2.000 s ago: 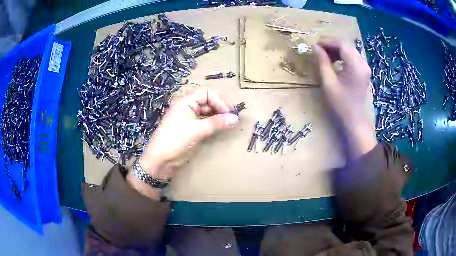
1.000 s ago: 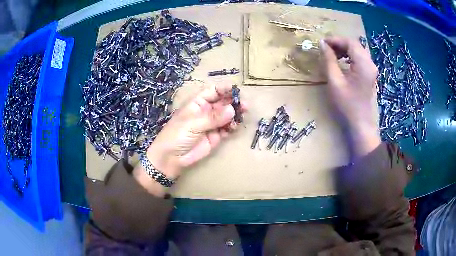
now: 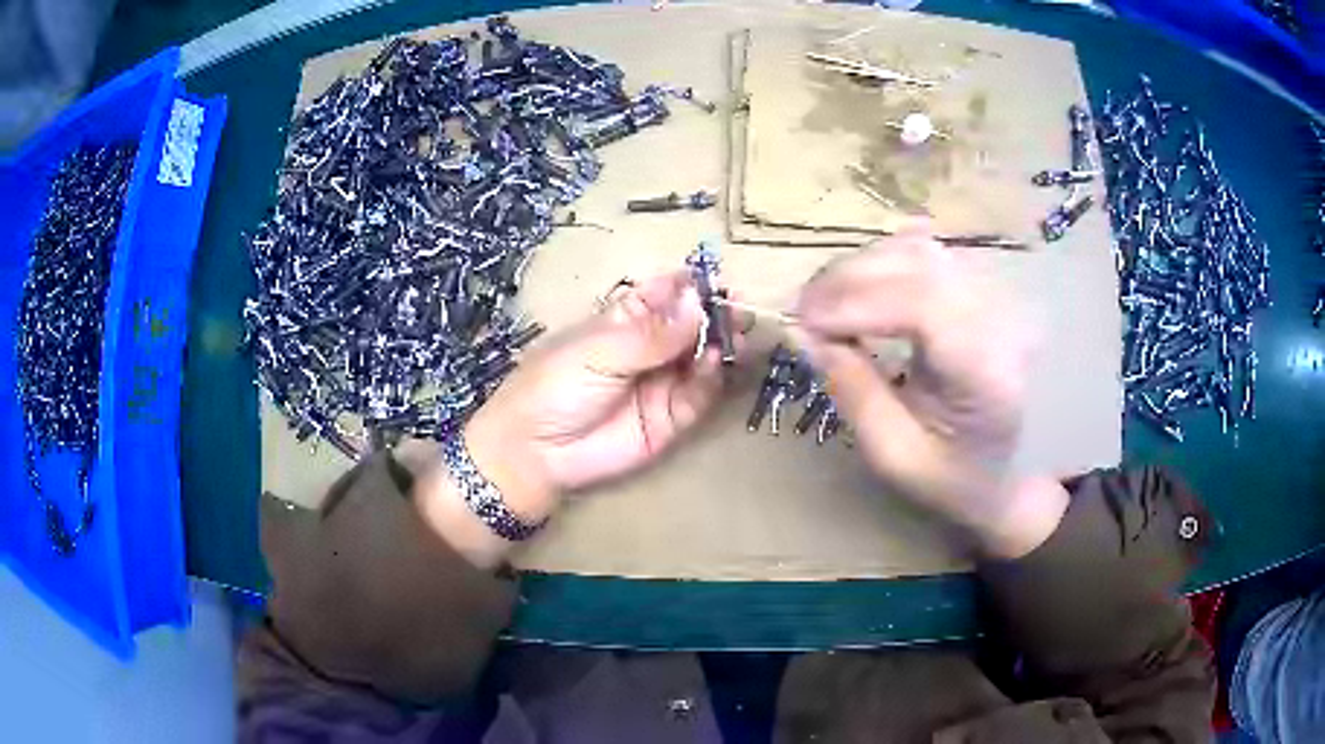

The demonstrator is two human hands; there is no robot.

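My left hand [image 3: 603,385] holds a small dark assembly [image 3: 711,305] upright in its fingertips, above the cardboard work sheet [image 3: 654,538]. A thin silvery arm shows on the assembly. My right hand [image 3: 930,364] is slightly blurred and pinches a thin pale stick [image 3: 763,310], whose tip is at the side of the assembly. Whether the tip touches it I cannot tell. A small group of assemblies [image 3: 792,395] lies on the sheet, partly hidden behind my right hand. The stained cardboard pad [image 3: 785,175] bears a round white spot [image 3: 916,128].
A large heap of assemblies [image 3: 407,218] covers the sheet's left part. A single assembly [image 3: 670,202] lies beside the pad. A blue bin [image 3: 153,334] full of parts stands at left. Another pile [image 3: 1184,276] lies at right. Spare sticks [image 3: 872,69] lie on the pad.
My right hand has moved from the pad down and left to the assembly, bringing the stick. My left hand still holds the assembly, now with the silvery arm showing.
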